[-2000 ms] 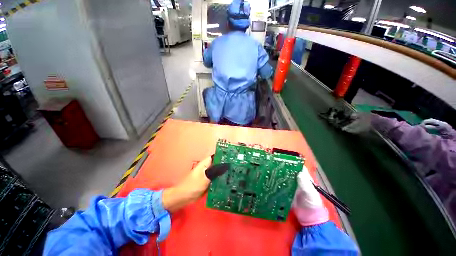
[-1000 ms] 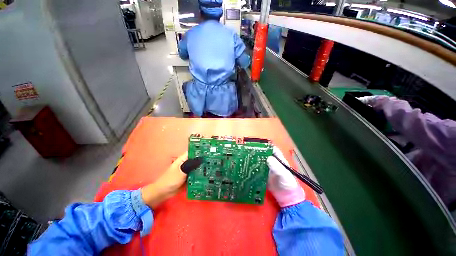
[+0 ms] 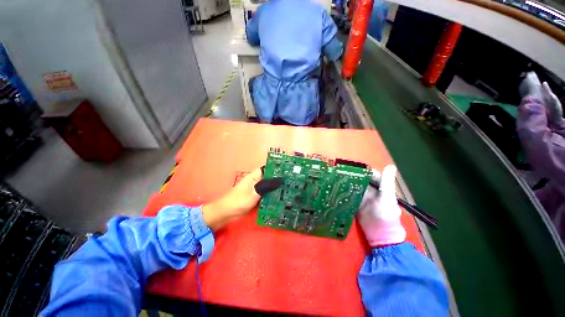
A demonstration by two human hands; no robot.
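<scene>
A green circuit board (image 3: pixel 313 198) is held up over the red-orange foam pad (image 3: pixel 248 272), its flat solder side facing me. My left hand (image 3: pixel 245 195), bare with a black finger cot on the thumb, grips its left edge; the other fingers are hidden behind it. My right hand (image 3: pixel 381 213), in a white glove, is at its right edge with the thumb raised. A slim black pen-like stick (image 3: pixel 416 212) sticks out to the right from behind the right hand.
The green conveyor belt (image 3: pixel 402 148) runs along the right, with another board (image 3: pixel 437 117) lying on it. A person in blue (image 3: pixel 290 56) sits ahead, back turned. Purple sleeves and gloved hands (image 3: pixel 540 105) show across the belt. A red box (image 3: pixel 83 131) stands at left.
The view has shifted. My right thumb has lifted off the board's face and points up. The board is slightly tilted again. The hands across the belt have risen.
</scene>
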